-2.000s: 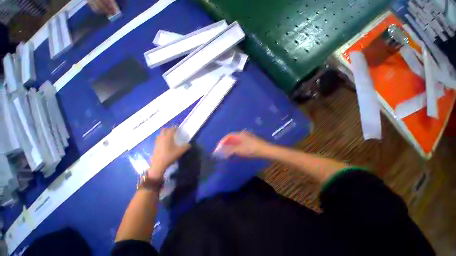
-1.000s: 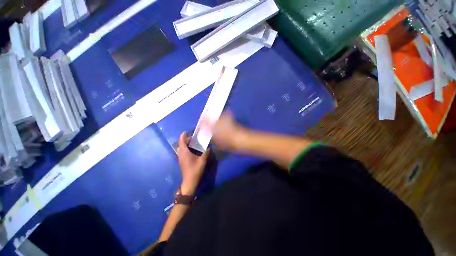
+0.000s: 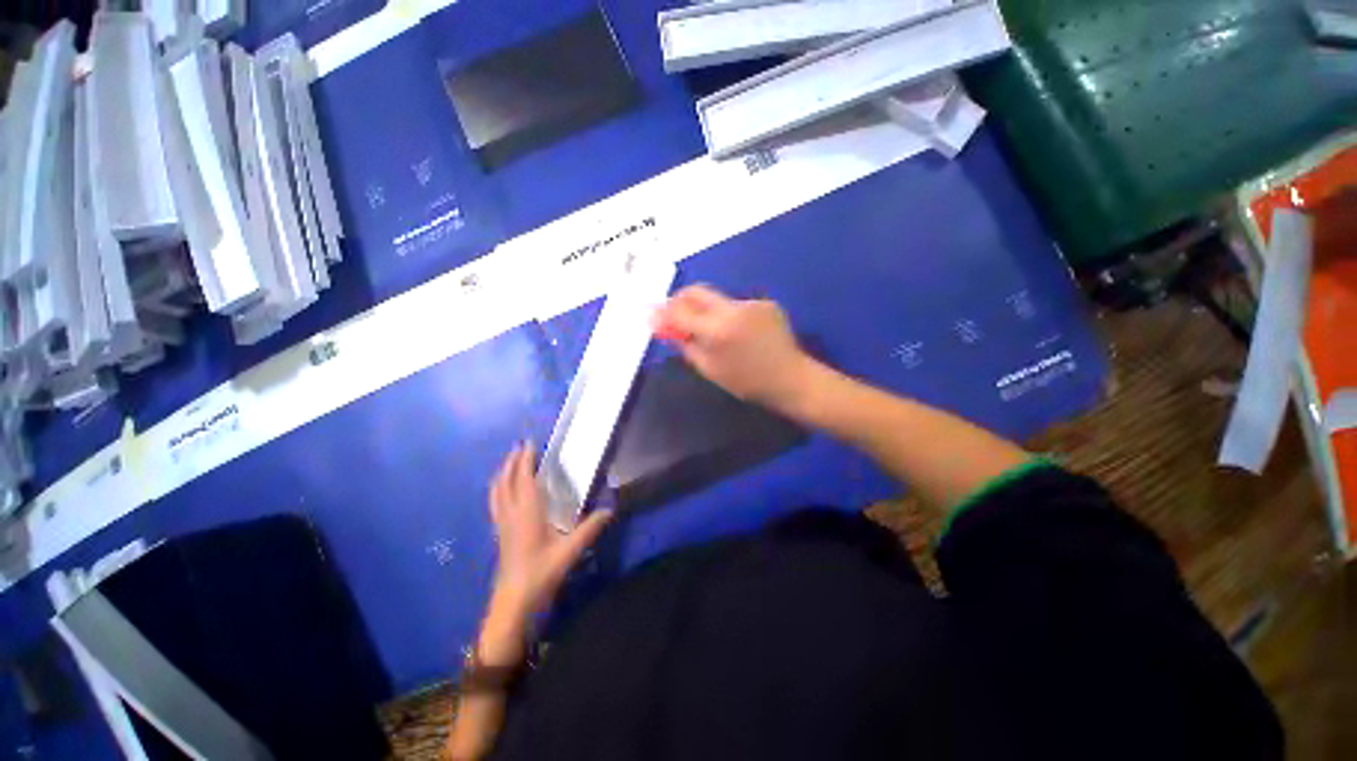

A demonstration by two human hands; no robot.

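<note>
A long, narrow white box part (image 3: 603,390) lies at a slant on the blue printed table cover (image 3: 432,409). My left hand (image 3: 531,532) is at its near end, thumb on one side and fingers on the other. My right hand (image 3: 740,350) is a fist beside the far part of its right wall. The fist is closed on a small red tool (image 3: 679,318), mostly hidden by the fingers.
A pile of box parts (image 3: 164,193) lies at the left. Set-aside box parts (image 3: 856,75) lie crossed near the green surface (image 3: 1191,112). A black block (image 3: 246,639) is at the near left. An orange tray (image 3: 1332,320) is at the right edge.
The view has shifted, so the pile and the crossed parts sit elsewhere in the picture. My right fist has moved from the near part of the box part towards its far end. My left fingers have spread.
</note>
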